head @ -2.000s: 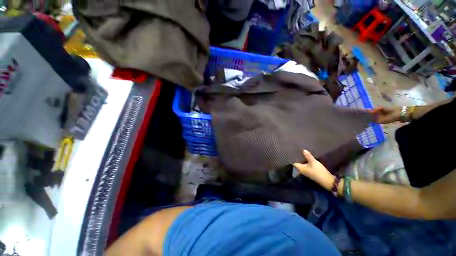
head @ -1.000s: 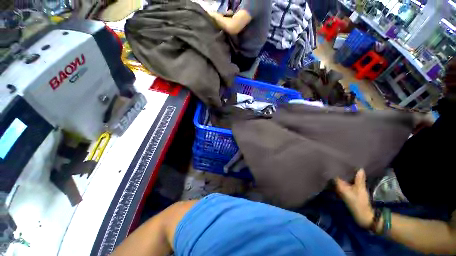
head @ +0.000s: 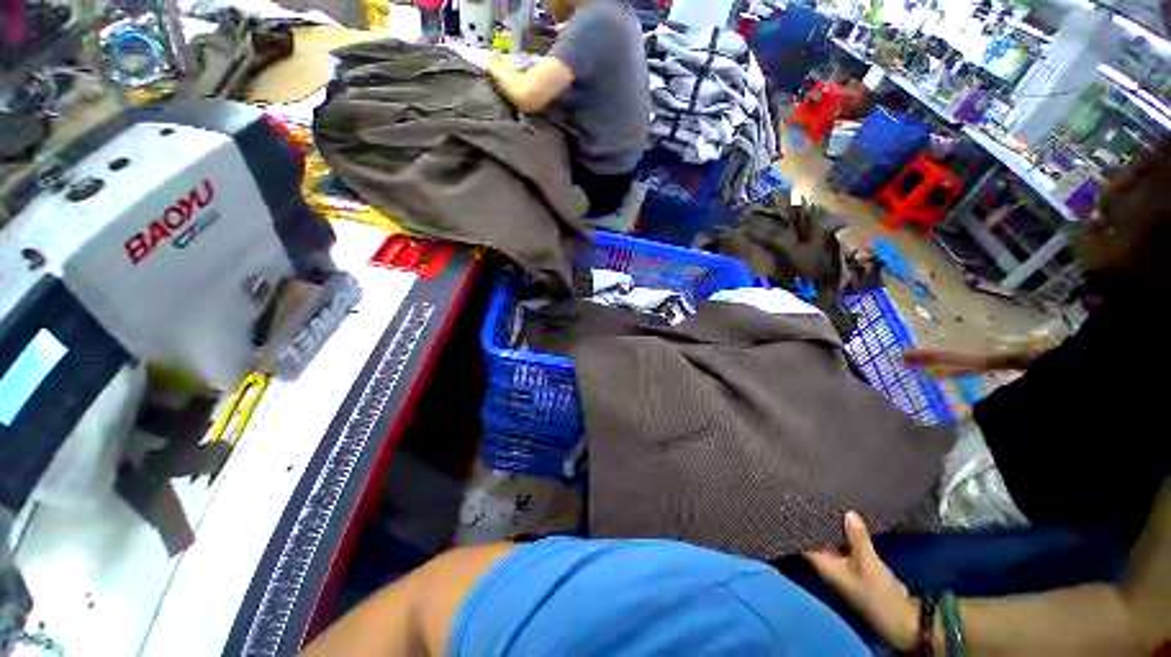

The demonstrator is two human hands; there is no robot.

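A large dark brown ribbed garment piece (head: 758, 424) lies spread over a blue crate (head: 533, 372), with its near part hanging over the side. Another person in a black top has one braceleted hand at its lower edge. That person's other hand is at the crate's far right side, apart from the cloth. My bare forearm and blue sleeve (head: 642, 603) cross the bottom, but neither of my hands is in view.
The white sewing machine (head: 180, 244) stands left on its table (head: 340, 385), with yellow-handled snips (head: 238, 411), brown scraps (head: 161, 494) and a red tray (head: 411, 254). A brown garment heap (head: 437, 141) lies beyond, by a second person. Red stools (head: 921, 193) stand farther back.
The brown piece, stretched out to the right a second ago, now lies lower over the crate. The other person's far hand has come off it. The view has shifted slightly.
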